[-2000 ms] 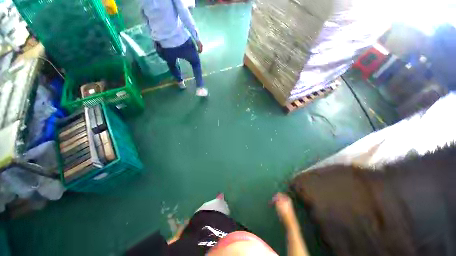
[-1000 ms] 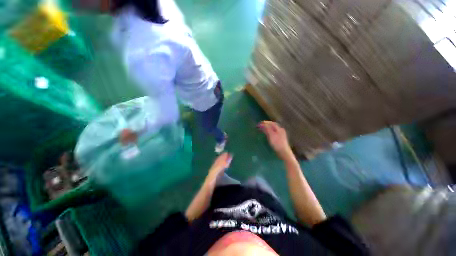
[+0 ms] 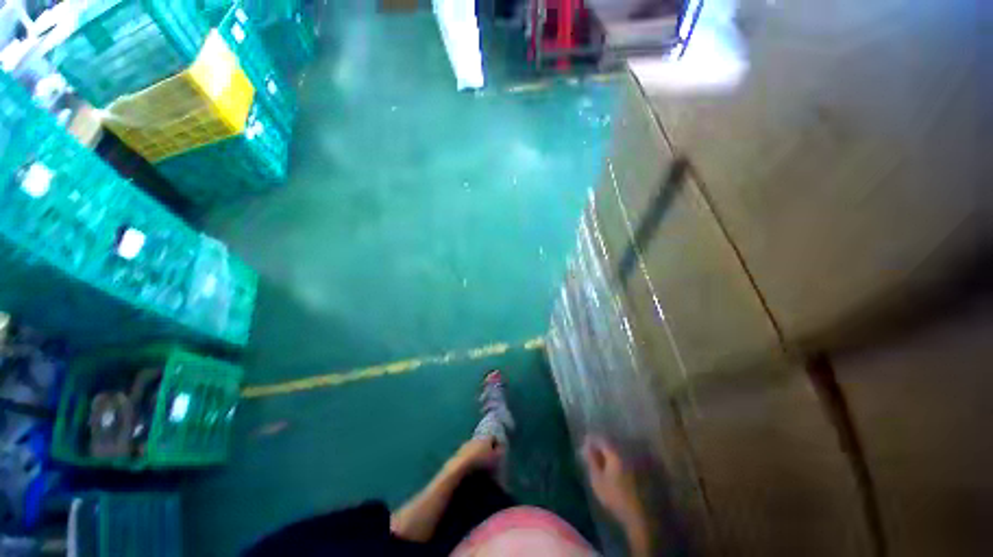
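Note:
A tall stack of brown cartons (image 3: 713, 283) fills the right side, close beside me. Shiny clear wrap covers its lower side. My left hand (image 3: 481, 450) hangs low in front of my body, above my foot. It is small and blurred, and I see nothing in it. My right hand (image 3: 605, 466) is low beside the wrapped side of the stack. It is also blurred, with no object visible in it; I cannot tell if it touches the wrap. The finger positions of both hands are unclear.
Green crates (image 3: 131, 245) stand along the left, with a yellow crate (image 3: 191, 103) among them. A lower green crate (image 3: 201, 419) holds brown parts. A yellow line (image 3: 403, 367) crosses the green floor. A red frame (image 3: 561, 33) stands at the far top.
I have moved forward, and the carton stack is now close on my right. The person in the light shirt and the translucent bag have left the view. Both hands are lower.

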